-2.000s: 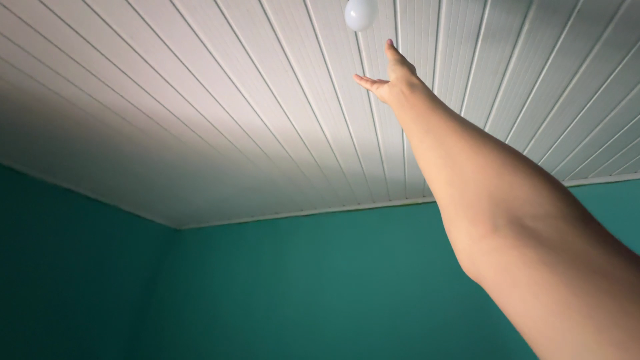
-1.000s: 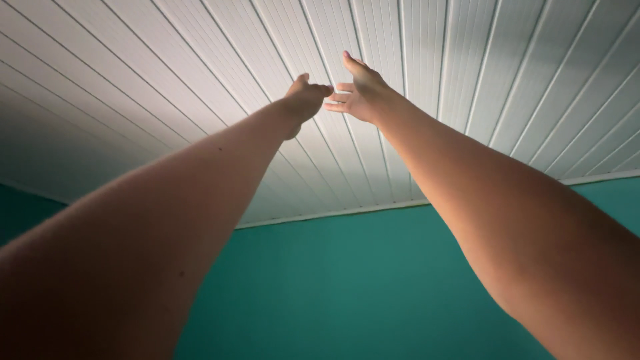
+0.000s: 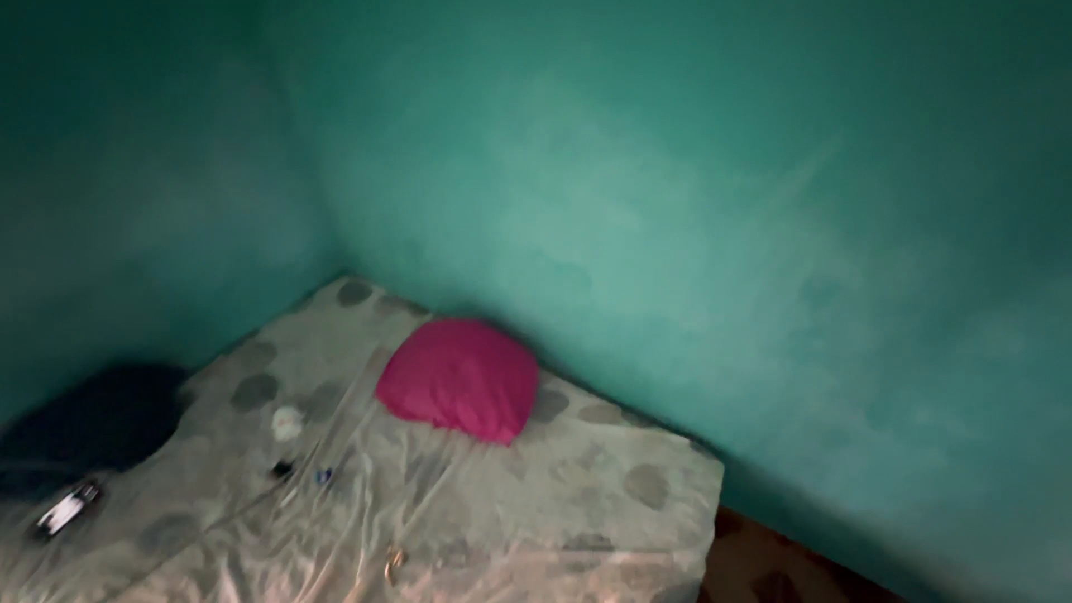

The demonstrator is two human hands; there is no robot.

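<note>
Neither my left hand nor my right hand shows in the head view now, so what they hold or touch is hidden. Below lies a bed with a pale, dotted, wrinkled sheet (image 3: 494, 502). On it rests a magenta pillow (image 3: 463, 378) near the wall. A small white object (image 3: 287, 423), a small black object (image 3: 281, 470) and a small blue object (image 3: 324, 476) lie left of the pillow, too blurred to name. A small shiny, gold-toned object (image 3: 394, 564) lies lower down on the sheet.
A dark pillow or cloth bundle (image 3: 96, 419) is at the bed's left, with a phone-like object with a bright face (image 3: 69, 509) beside it. Green walls (image 3: 603, 193) meet in a corner behind the bed. Reddish-brown patterned floor (image 3: 775, 557) shows at lower right.
The view has swung down from the ceiling to the bed. Both arms, raised toward the ceiling one second ago, are out of the picture. The white bulb seen two seconds ago is out of view.
</note>
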